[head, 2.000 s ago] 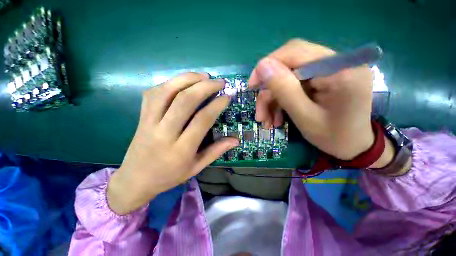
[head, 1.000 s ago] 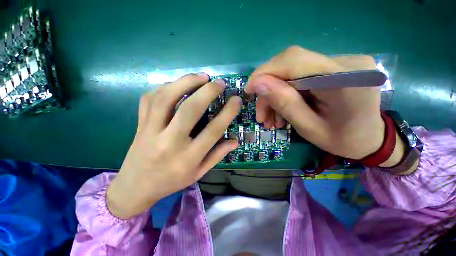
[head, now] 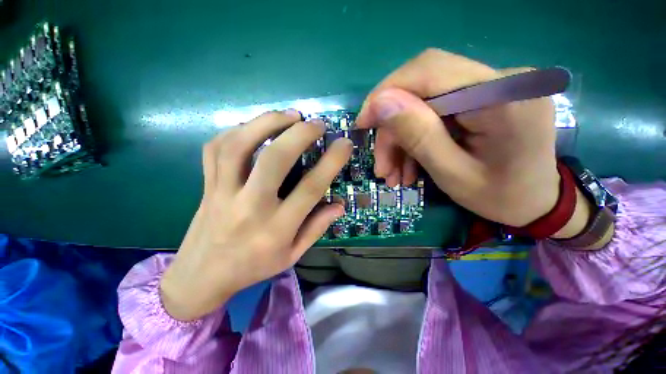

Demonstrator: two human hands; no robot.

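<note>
A green PCB panel point(head: 380, 208) with rows of silver rectangles and dark chips lies on the green bench near its front edge. My left hand point(head: 252, 201) is spread over the panel's left part, fingertips and thumb resting on it. My bare right hand point(head: 475, 146) holds grey tweezers point(head: 504, 91) like a pen, between thumb and index finger. The rear end points to the upper right. The tip is near the panel's upper middle, mostly hidden by my fingers. I cannot tell whether a small part is at the tip.
Several PCB panels point(head: 44, 120) stand close together at the far left of the green bench point(head: 241, 36). A shiny, clear-looking object point(head: 566, 117) lies partly behind my right hand. Blue cloth point(head: 36, 307) shows at the lower left. A dark cord point(head: 380, 255) runs along the bench's front edge.
The tweezers' rear end swung down, then back up, as my right hand shifted slightly right. My left fingers moved slightly over the panel. The panels at left shift slightly in view.
</note>
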